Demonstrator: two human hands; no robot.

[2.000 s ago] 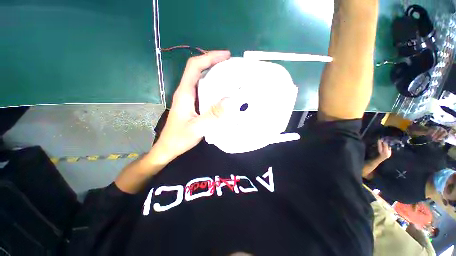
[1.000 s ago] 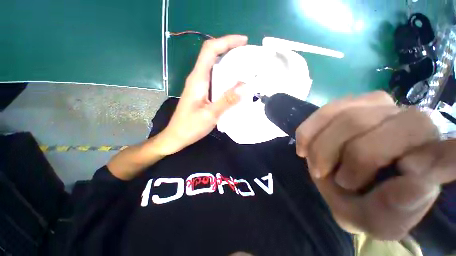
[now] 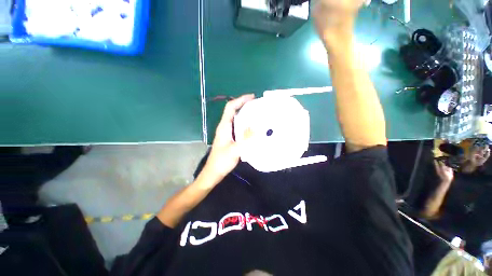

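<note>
My left hand point(image 3: 222, 148) holds the white plastic housing point(image 3: 283, 137) by its left side, over the bench edge in front of my shirt. The thumb lies on its face beside the small dark centre hole. Two long thin arms stick out to the right. A short reddish-brown wire point(image 3: 220, 98) shows by the fingertips. My right hand point(image 3: 335, 12) is at the top edge, partly cut off, beside the screw feeder point(image 3: 264, 20). It is closed around the dark electric screwdriver point(image 3: 296, 3), whose front reaches over the feeder; the bit cannot be made out.
A blue tray point(image 3: 141, 27) of small white parts stands at top left. Black round parts point(image 3: 431, 73) with leads lie at right beside a clear bumpy plastic tray point(image 3: 468, 81). Another person point(image 3: 458, 199) is at the far right. Dark crates point(image 3: 59, 237) stand at lower left.
My right hand has moved from the housing's centre hole, where the screwdriver was, up to the feeder. My left hand still holds the housing. The view now shows more of the bench.
</note>
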